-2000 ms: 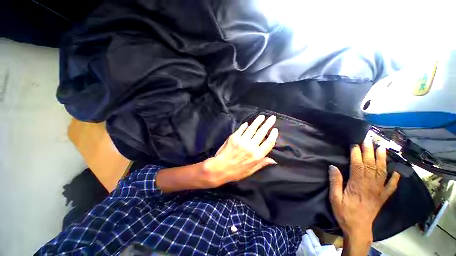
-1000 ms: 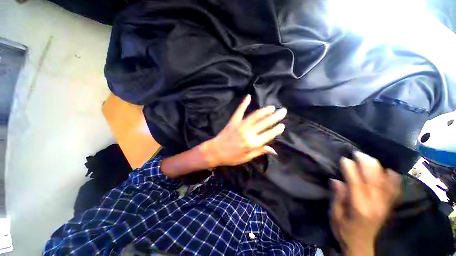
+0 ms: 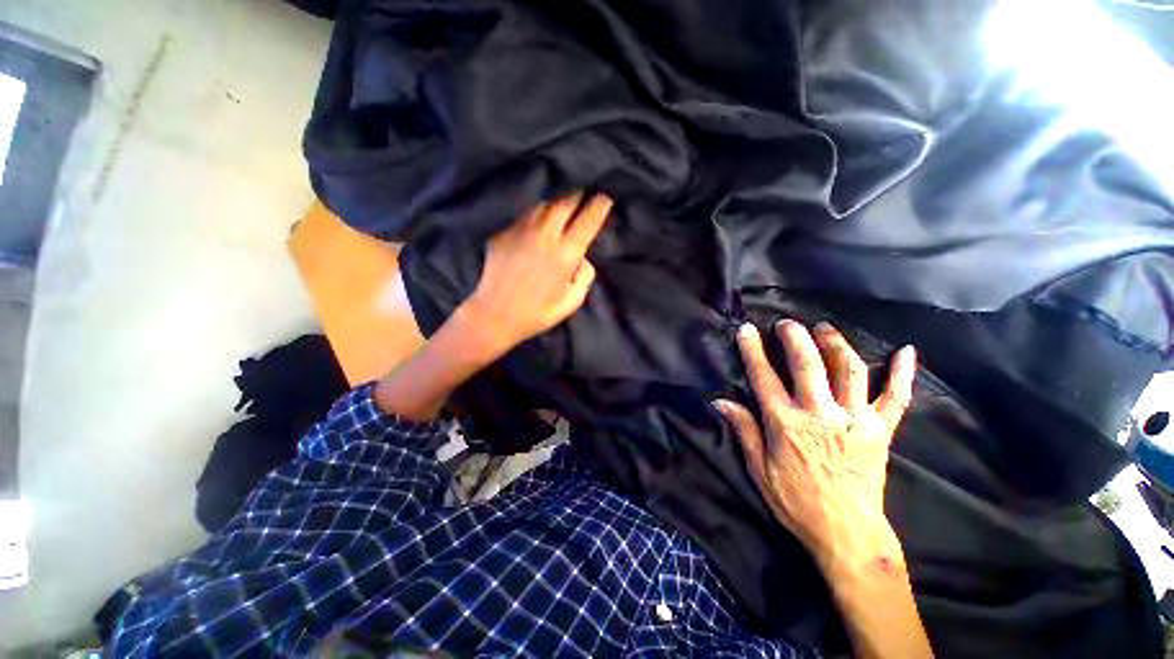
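Note:
A large black garment (image 3: pixel 644 451) spreads over the lap and table, with a shiny blue-grey lining-like face (image 3: pixel 978 245) at the upper right. My left hand (image 3: pixel 534 270) is on the bunched cloth at the centre left, fingertips partly in the folds; whether it pinches cloth is hard to see. My right hand (image 3: pixel 824 431) lies palm down on the black cloth with fingers spread, its fingertips near a seam line. It grips nothing.
The sewing machine's white and blue part (image 3: pixel 1155 431) shows at the right edge. An orange-tan board (image 3: pixel 354 290) is left of the garment, with dark cloth pieces (image 3: pixel 277 412) below it. A pale floor or wall (image 3: pixel 155 283) and a window-like frame are at far left.
My left hand has moved up and left into the folds. My right hand has moved left along the cloth. The view has shifted, so the machine now shows only at the right edge.

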